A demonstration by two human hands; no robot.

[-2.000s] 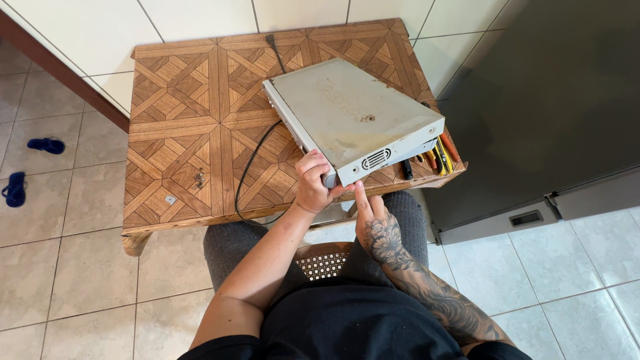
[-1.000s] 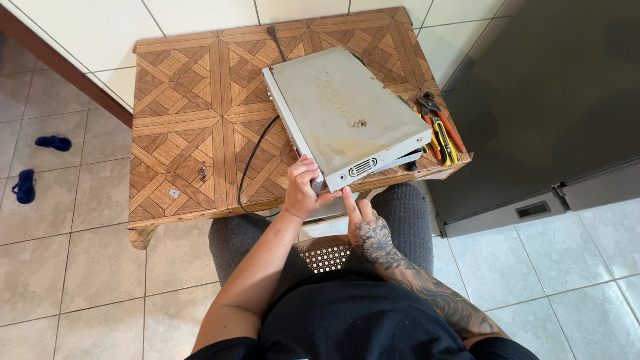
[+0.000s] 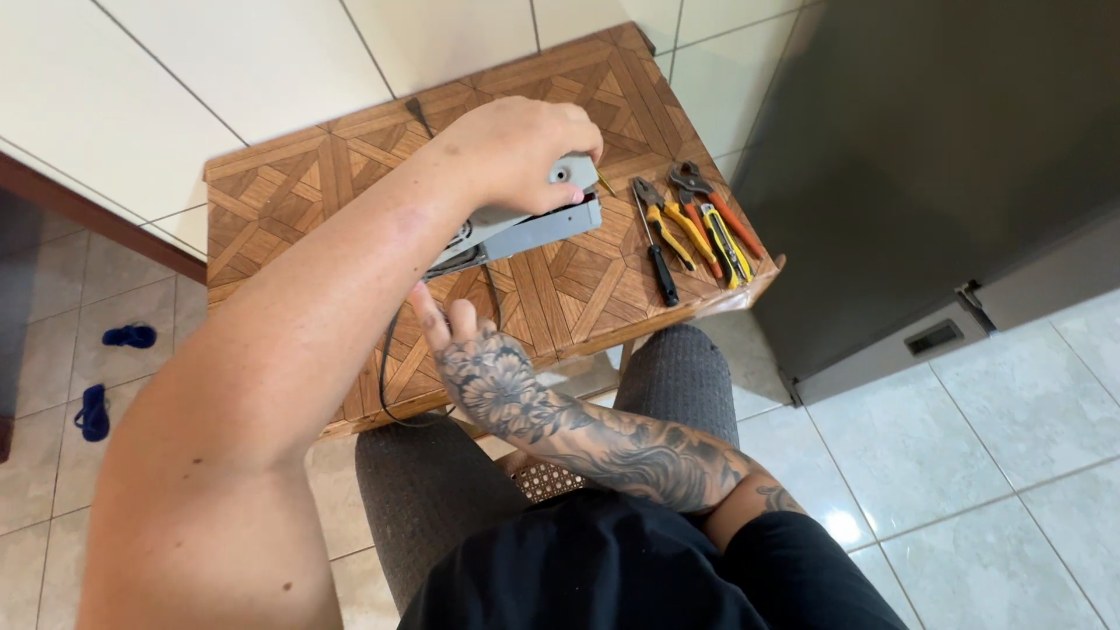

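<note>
My left hand (image 3: 534,153) grips the far right corner of a grey metal device casing (image 3: 542,232), its thumb at the gap between the cover and the lower part. The casing is tilted, and my left forearm hides much of it. My right hand (image 3: 451,328), on the tattooed arm, is low at the casing's near left corner with the index finger raised against or close to it; contact is unclear. A black cable (image 3: 385,367) loops off the table's near edge beside that hand.
On the wood-patterned table (image 3: 586,297), to the right, lie a black-handled screwdriver (image 3: 662,276), yellow-handled pliers (image 3: 682,232), orange-handled pliers (image 3: 735,223) and a yellow utility knife (image 3: 726,249). A dark appliance (image 3: 884,175) stands at right. Blue flip-flops (image 3: 92,413) lie on the floor.
My left hand has moved from the near corner to the far right corner of the casing. The casing has turned and tilted, and the tools on the right show more fully.
</note>
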